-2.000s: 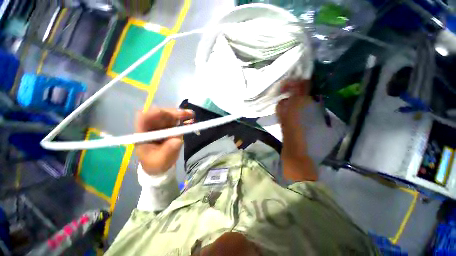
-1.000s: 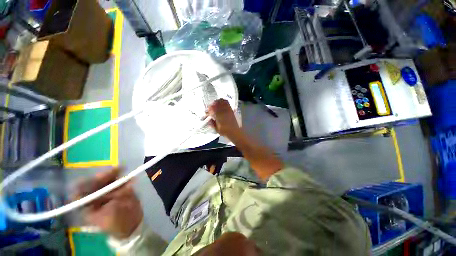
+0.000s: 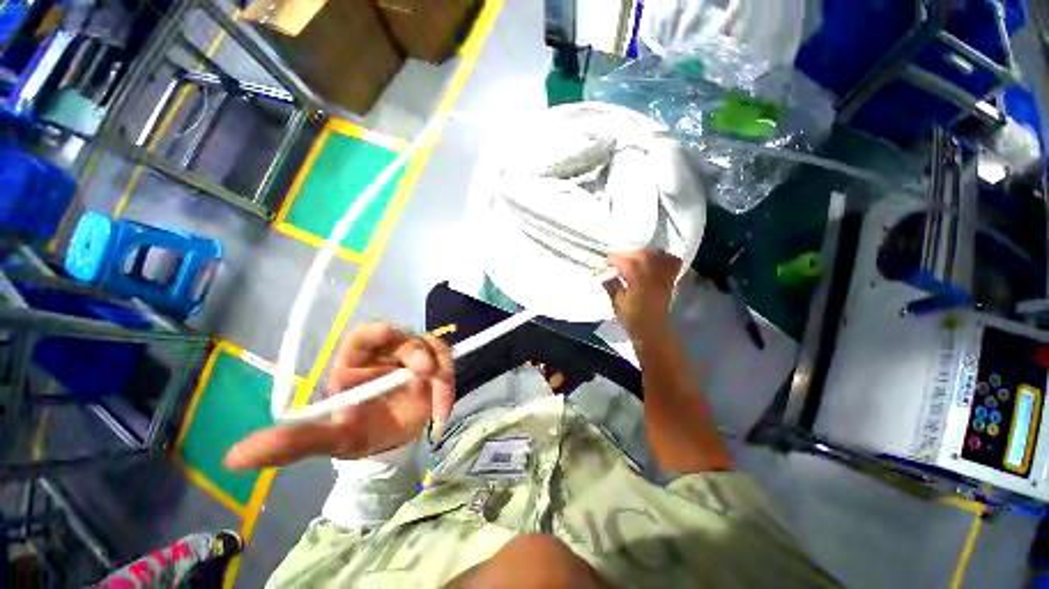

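Note:
White tubing (image 3: 495, 335) runs from my right hand down-left to my left hand, then bends up in an open loop towards the coil. The coil of tubing (image 3: 564, 219) lies in a round white tub, its rim hard to separate from it. My right hand (image 3: 646, 288) pinches the tubing at the coil's near right edge. My left hand (image 3: 374, 397) is in front of my body at the left, palm partly up, one finger stretched out left; the tubing lies across it, held loosely by the curled fingers.
A clear plastic bag (image 3: 759, 138) with a green patch lies beyond the coil. A bright green item (image 3: 799, 268) and a dark slim tool (image 3: 748, 322) are right of it. A white machine with a keypad (image 3: 992, 408) stands at right. A blue stool (image 3: 147, 262) and metal racks are at left.
The view has turned, so the coil sits farther right. My left hand has come in closer to my body, and the loop has narrowed. My right hand remains at the coil's near edge.

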